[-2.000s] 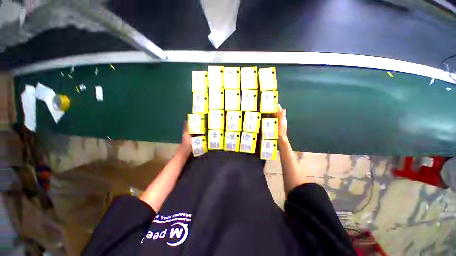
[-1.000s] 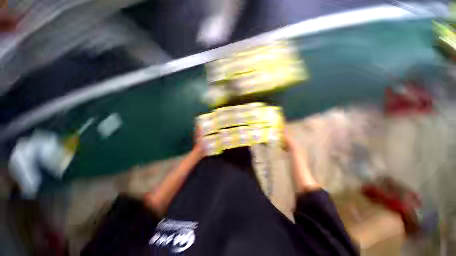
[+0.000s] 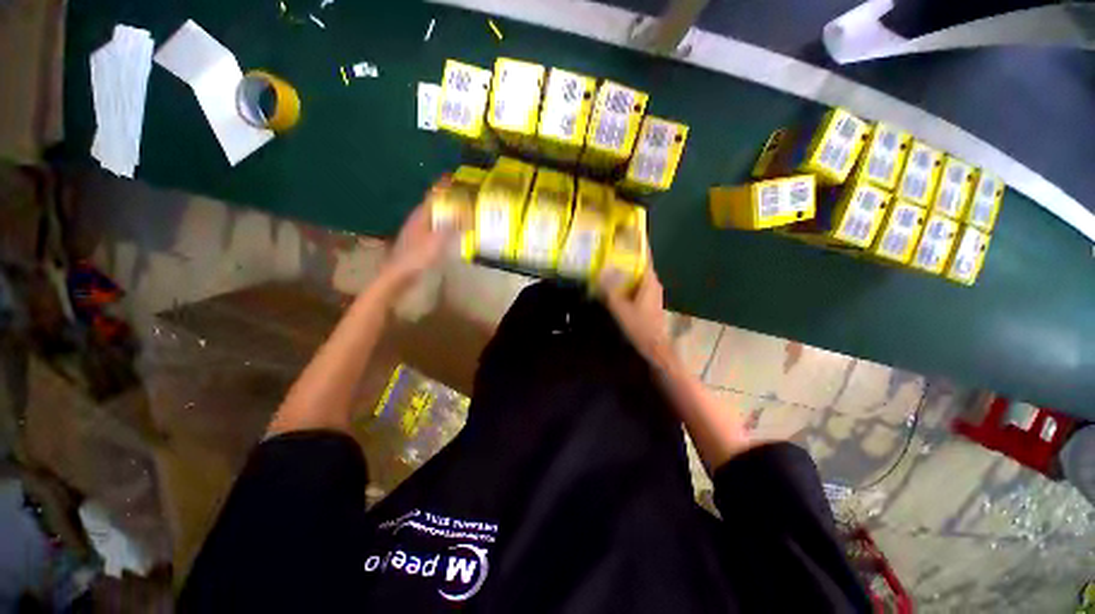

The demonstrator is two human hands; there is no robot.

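Observation:
My left hand (image 3: 423,240) and my right hand (image 3: 633,300) press on the two ends of a row of several yellow retail boxes (image 3: 546,228) at the bench's near edge. The held row is slightly blurred. Another row of yellow boxes (image 3: 564,108) stands on the green bench just behind it, white barcode labels up. A larger group of yellow boxes (image 3: 919,192) stands to the right, with one box (image 3: 783,200) lying askew at its left end.
Paper sheets (image 3: 121,102) and a yellow tape roll (image 3: 267,101) lie on the green bench (image 3: 360,156) at left. Below the bench, an open carton (image 3: 276,348) holds yellow boxes (image 3: 418,408). A red object (image 3: 1015,426) is on the floor at right.
The view has swung, and the carton at lower left now shows. The hands, earlier around a two-row group, now hold one row. A separate group of boxes now shows at right.

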